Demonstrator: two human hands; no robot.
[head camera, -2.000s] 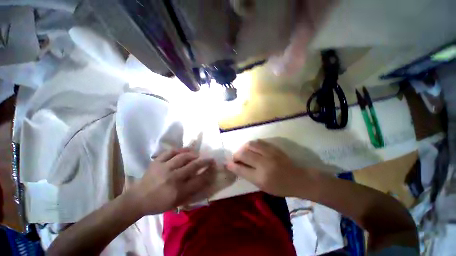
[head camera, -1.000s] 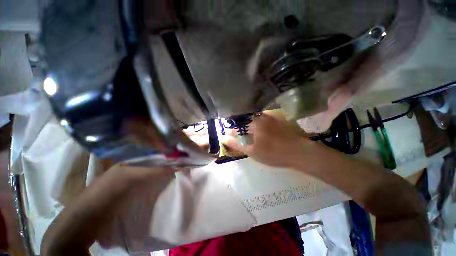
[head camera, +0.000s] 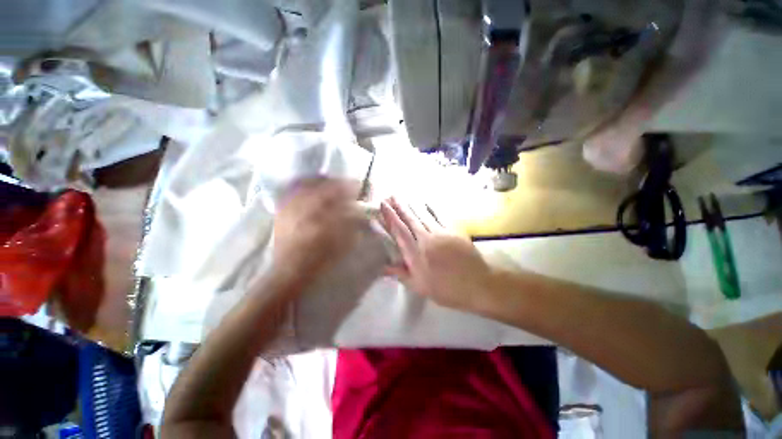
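Note:
White fabric pieces lie on the pale table left of the needle area and run under both hands. My left hand is blurred and lies on the fabric; its fingers are too smeared to tell whether they grip it. My right hand is beside it, fingers extended on the fabric edge just in front of the bright light spot. The sewing machine head is above, with the presser foot area right of the glare. The needle itself is hidden in the light.
Black scissors and green snips lie on the table at the right. A red bag and a blue slatted crate are at the left. More white cloth is heaped at the upper left. A red apron is below the table edge.
The view has shifted left and back from the machine head. My right hand has left the presser foot and is on the fabric. My left hand, hidden before, shows on the cloth.

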